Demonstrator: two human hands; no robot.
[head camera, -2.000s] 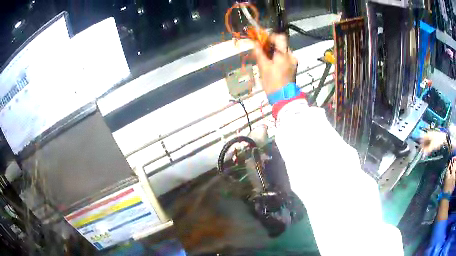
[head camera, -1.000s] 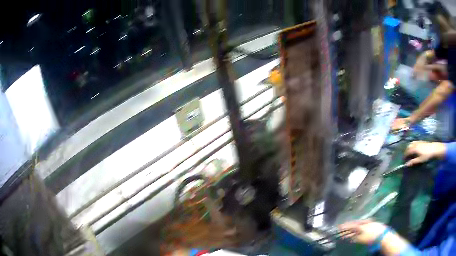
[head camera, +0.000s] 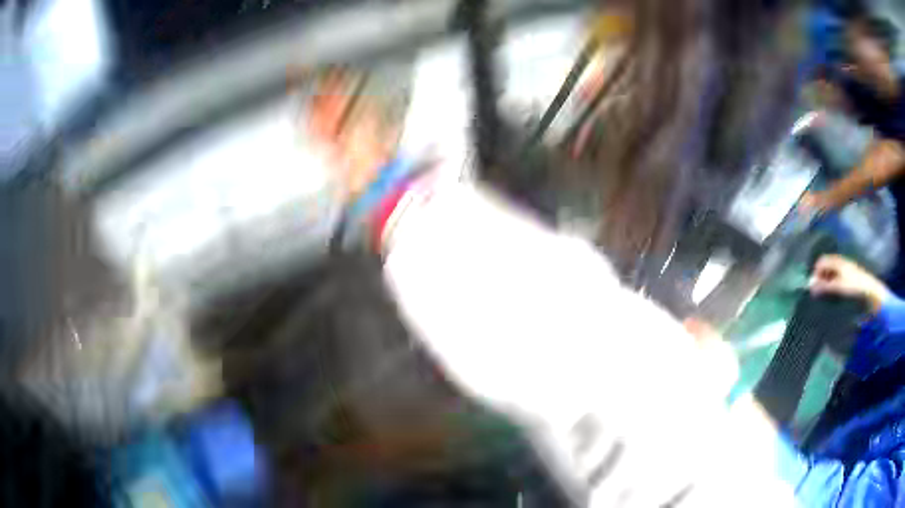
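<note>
A white-sleeved arm reaches from the lower right to the upper left, with a red cuff and a blue wristband. I take its hand as my right hand (head camera: 355, 144). The hand is strongly blurred, in front of a pale machine surface (head camera: 223, 203). An orange-red patch shows at its fingers; I cannot tell whether this is a held thing or the fingers. My left hand is not in view.
A blue-sleeved worker's hand (head camera: 841, 276) is at the right, by a green surface (head camera: 816, 397). Another person's forearm (head camera: 868, 171) reaches in at the upper right. Dark upright machine parts (head camera: 675, 119) stand between. A blurred blue object (head camera: 223, 451) is at the lower left.
Two seconds ago my right hand held an orange thing high in the middle. It was out of view one second ago. Now it is back, further left, and the view is more blurred.
</note>
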